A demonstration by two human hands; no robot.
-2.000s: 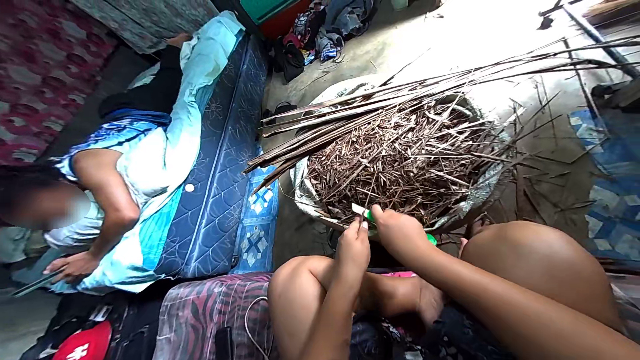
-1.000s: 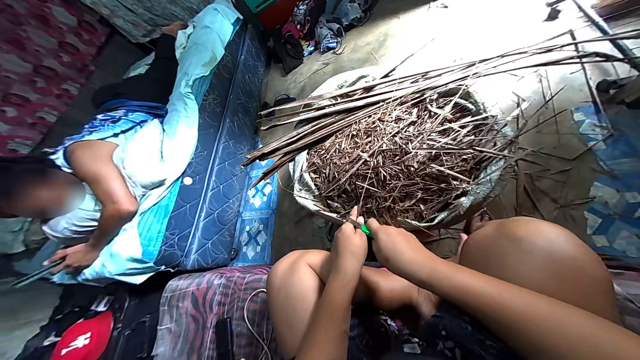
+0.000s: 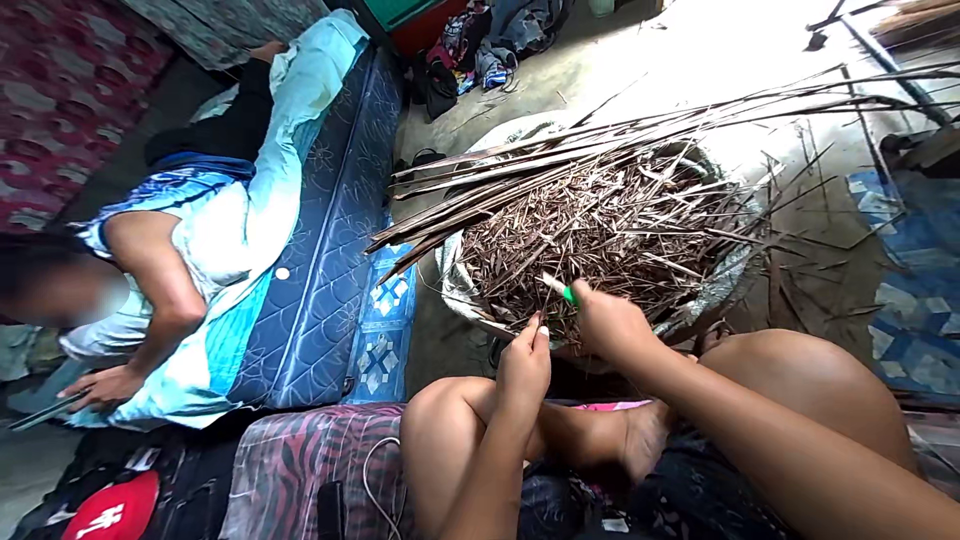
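Note:
My right hand (image 3: pixel 611 319) grips a knife by its green handle (image 3: pixel 571 294), and the pale blade (image 3: pixel 553 284) points up and left over the sack. Lower and to the left, my left hand (image 3: pixel 525 360) pinches a thin dark strip, seemingly dry leaf or stalk, whose ends are hard to make out. Both hands are at the near rim of a white woven sack (image 3: pixel 456 289) filled with short brown dry pieces (image 3: pixel 577 232). Long dry strips (image 3: pixel 480 187) lie across the sack's far side.
A person (image 3: pixel 161 240) lies on a blue mattress (image 3: pixel 330 247) at left, holding a flat device. Clothes (image 3: pixel 480 52) are heaped on the floor at the back. A metal frame (image 3: pixel 885 60) stands at the upper right. A red cap (image 3: pixel 116 510) lies at lower left.
My hands were close together one second ago; now my right hand with the knife is higher and apart from my left. The person on the mattress has stayed about the same.

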